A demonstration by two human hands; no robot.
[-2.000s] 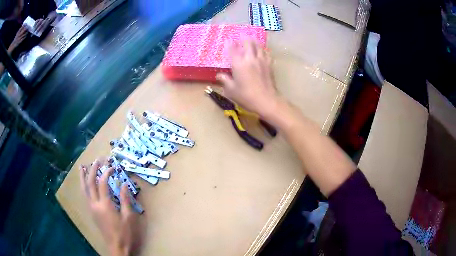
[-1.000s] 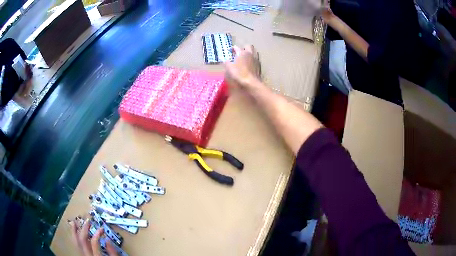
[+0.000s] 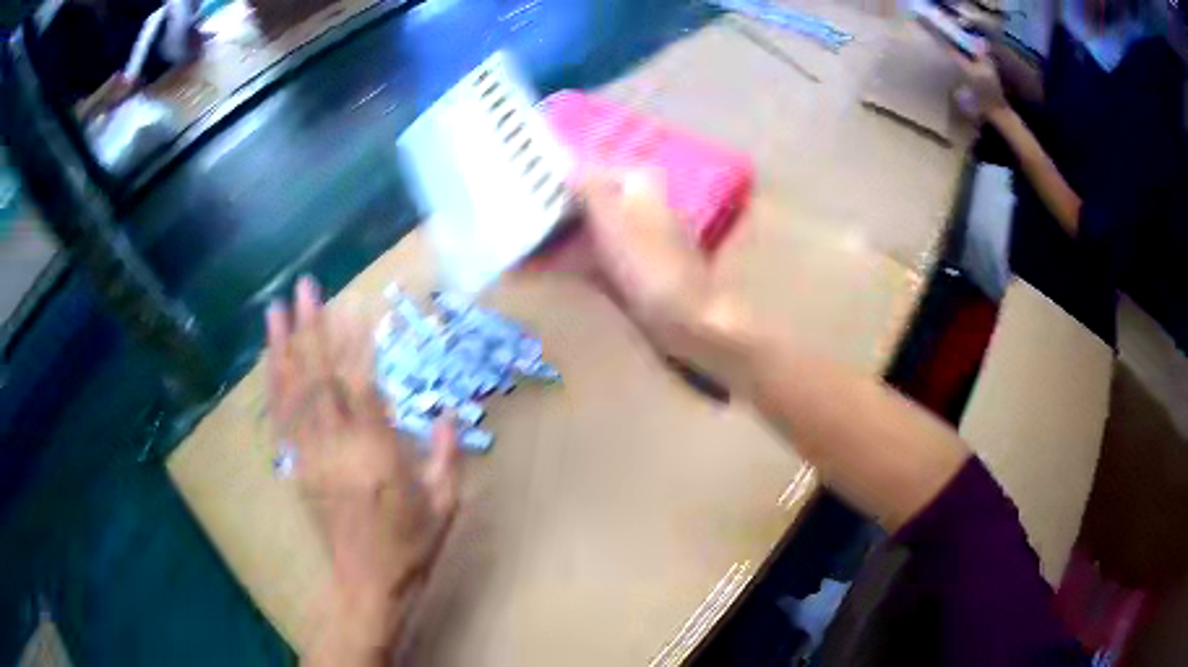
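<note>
A white PCB panel point(image 3: 485, 170) with a row of dark marks is held up, blurred, in my right hand point(image 3: 651, 248) over the table's left edge. My left hand point(image 3: 358, 456) is spread, fingers apart, against the left side of a pile of pale blue single strips point(image 3: 456, 358). The pink bubble wrap pack point(image 3: 664, 163) lies behind my right hand, partly covered by it and the panel. Only a dark handle end of the pliers point(image 3: 697, 378) shows under my right forearm; the rest is hidden.
Brown cardboard point(image 3: 560, 521) covers the table. An open carton point(image 3: 1038, 391) stands at the right. Another person's arm point(image 3: 1036, 163) is at the far right. More strips point(image 3: 788, 20) lie at the far end. A wrapped post point(image 3: 111, 261) stands at the left.
My right hand has taken the panel from beyond the pink pack and brought it back leftward. My left hand has moved further into view beside the strips, which now lie in a tighter pile.
</note>
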